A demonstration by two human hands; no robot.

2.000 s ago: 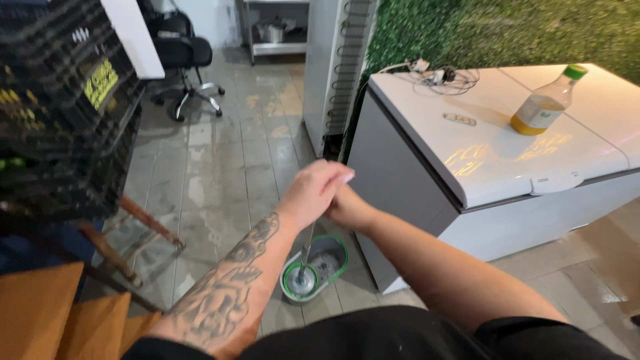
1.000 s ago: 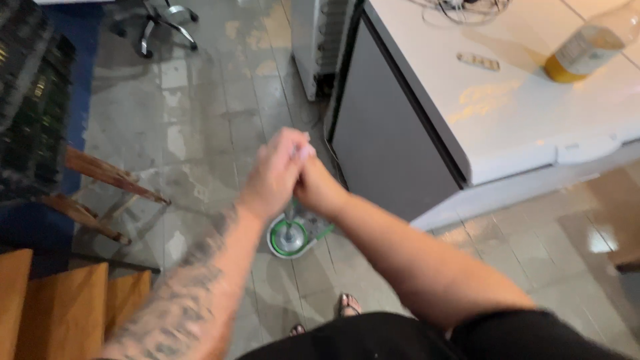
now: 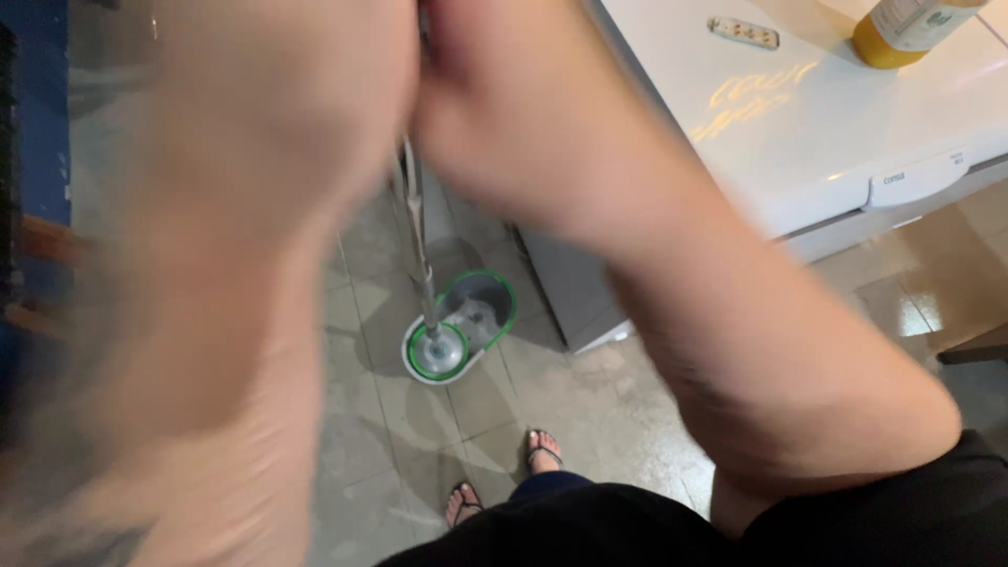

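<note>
Both hands are raised close to the camera at the top of the view, one beside the other around the upper part of a metal mop handle (image 3: 415,213). My left hand (image 3: 346,71) is blurred and partly cut off by the top edge. My right hand (image 3: 465,87) is against it, its fingers mostly out of sight. The handle runs down to a mop head (image 3: 438,350) in the round, green-rimmed spinner of a grey mop bucket (image 3: 498,303). The bucket stands on the tiled floor, and its other half seems to hold liquid.
A white chest freezer (image 3: 819,134) stands at the right, with a power strip (image 3: 743,32) and a bottle of yellow liquid (image 3: 906,31) on its lid. My feet in sandals (image 3: 543,451) are on the tiles (image 3: 480,409) below the bucket. Something blue (image 3: 43,142) is at the left edge.
My hands have come up much closer to the camera and now reach the top edge. The view tilts further down, so the bucket shows fully. The mop head stays in the spinner.
</note>
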